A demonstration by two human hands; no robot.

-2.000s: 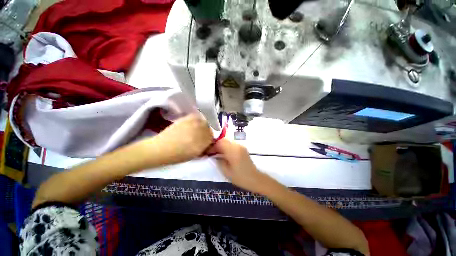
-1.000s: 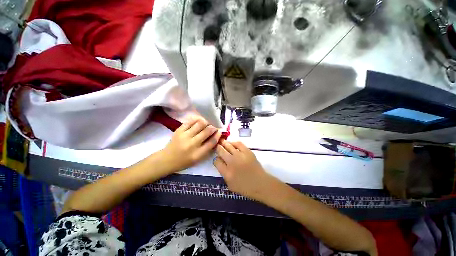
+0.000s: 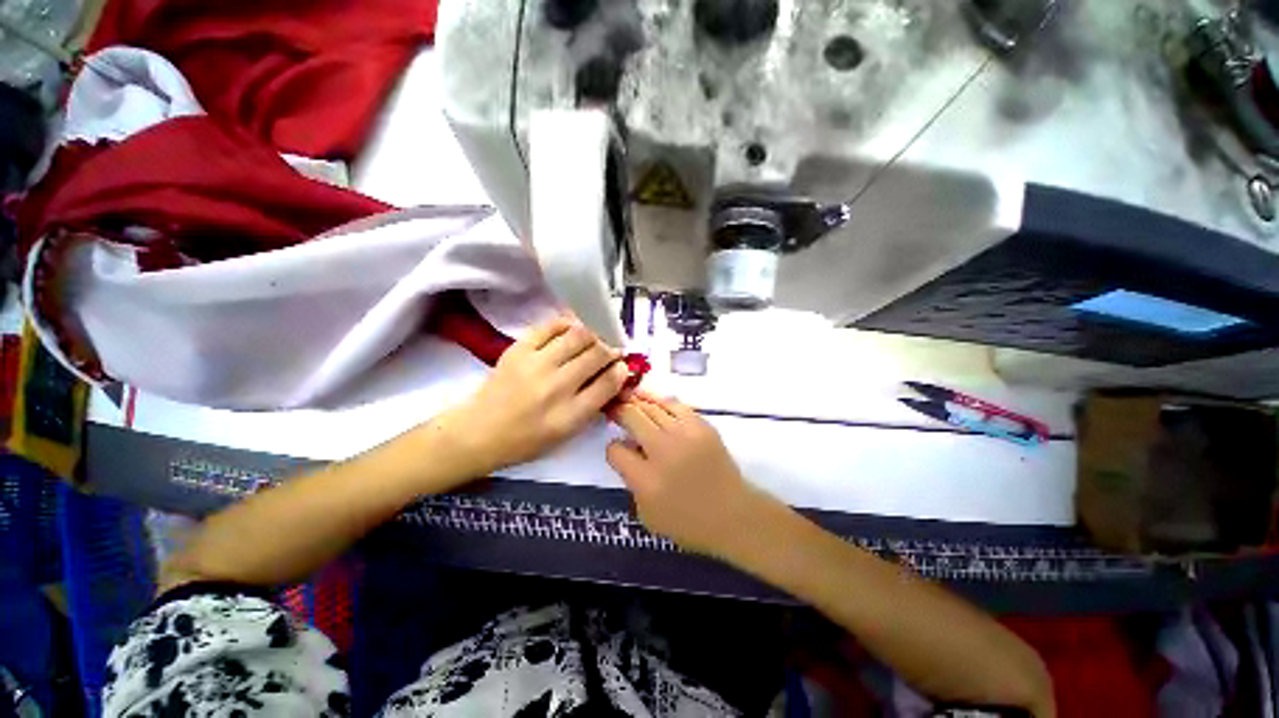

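Note:
The garment point(image 3: 323, 316), pale lilac-grey cloth with red parts, lies left of the machine head and runs to the needle. Its narrow red edge point(image 3: 635, 369) shows at the presser foot point(image 3: 686, 344). My left hand point(image 3: 551, 389) is closed on the garment just left of the needle, fingertips on the red edge. My right hand point(image 3: 673, 460) pinches the end of the same edge, its fingertips touching those of my left hand. The exact grip under the fingers is hidden.
The white-grey machine head point(image 3: 786, 126) stands over the work, with a control panel point(image 3: 1150, 267) at right. Red-and-blue snips point(image 3: 975, 412) and an open brown box point(image 3: 1175, 474) lie right. A ruler strip point(image 3: 561, 522) runs along the front edge. Red cloth point(image 3: 281, 70) lies at back left.
Since two seconds ago, the view has come closer to the machine. My hands have gone from closed, blurred fists to fingers laid together at the red edge. In the last second they barely moved.

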